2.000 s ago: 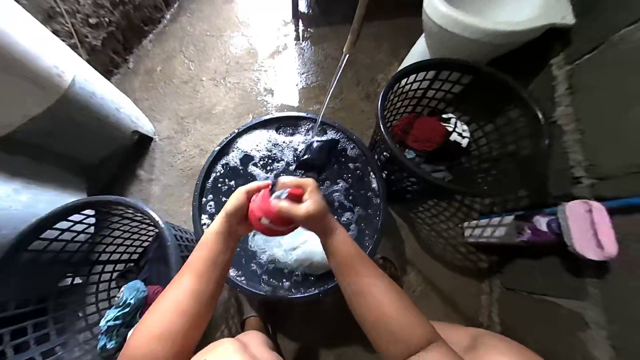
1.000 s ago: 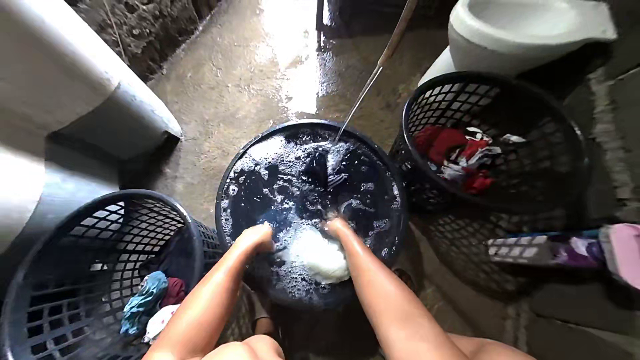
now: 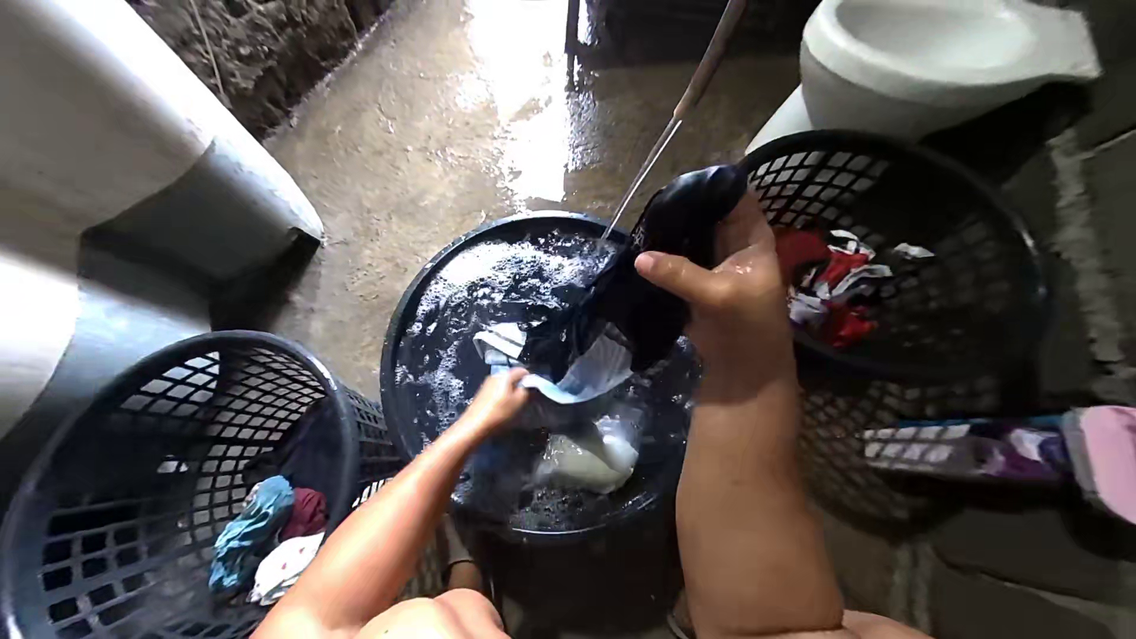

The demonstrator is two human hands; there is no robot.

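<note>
My right hand (image 3: 723, 266), raised over the right rim of a round dark tub (image 3: 395, 355), grips a wet black cloth (image 3: 652, 293) that hangs down into the tub. My left hand (image 3: 504, 397) is shut on the edge of a white and light-blue cloth (image 3: 586, 373), low over the soapy water. The black cloth and the pale cloth touch; whether they are one garment I cannot tell. A whitish cloth (image 3: 586, 460) lies in the water nearer to me. Water runs in a thin stream (image 3: 643, 173) into the back of the tub.
On the right, a black plastic basket (image 3: 1021, 231) holds red and white cloths (image 3: 834, 280). Another basket (image 3: 342, 408) at left holds blue, dark red and white cloths (image 3: 253, 532). A white toilet bowl (image 3: 887, 80) stands behind the right basket. A pink-topped item (image 3: 1105, 457) is at far right.
Two seconds ago both hands held a red cloth; one second ago they were in the water. My right hand has risen with the black cloth. More red and white cloth lies in the right basket.
</note>
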